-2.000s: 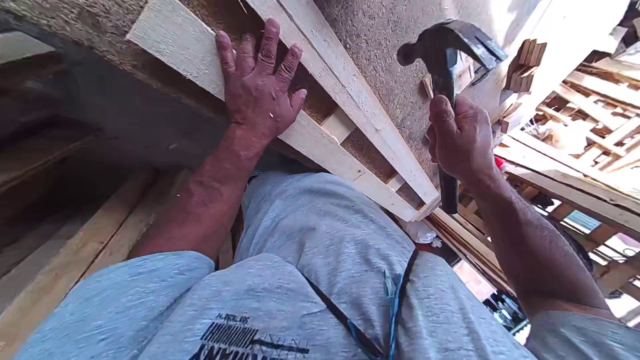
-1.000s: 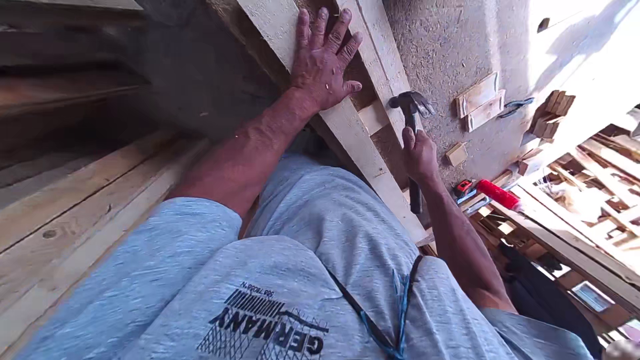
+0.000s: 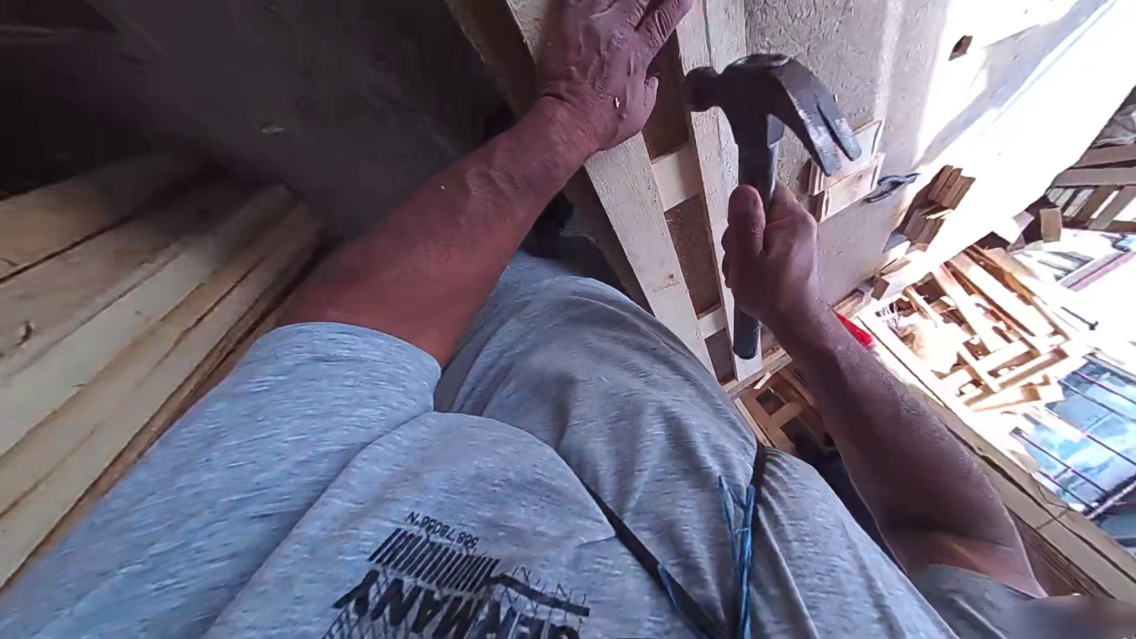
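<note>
My right hand [image 3: 774, 253] grips the handle of a claw hammer [image 3: 754, 133], whose dark head is raised over the workbench, face to the left and claw to the right. My left hand [image 3: 608, 71] rests on a light wooden frame of long slats [image 3: 652, 240] joined by short crosspieces [image 3: 676, 177]; its fingertips are cut off by the top edge of the view. Whether its fingers hold anything small cannot be seen.
Long boards [image 3: 115, 293] lie stacked at the left. Beyond the hammer, small wood blocks [image 3: 848, 182], a dark hand tool [image 3: 891, 186] and stacked offcuts [image 3: 941, 200] lie on the bench surface. Wooden pieces [image 3: 994, 328] are heaped at the right, near a partly hidden red object [image 3: 855, 332].
The hammer was raised two seconds ago, low near the frame's slat one second ago, and is raised again. My left hand stays on the frame.
</note>
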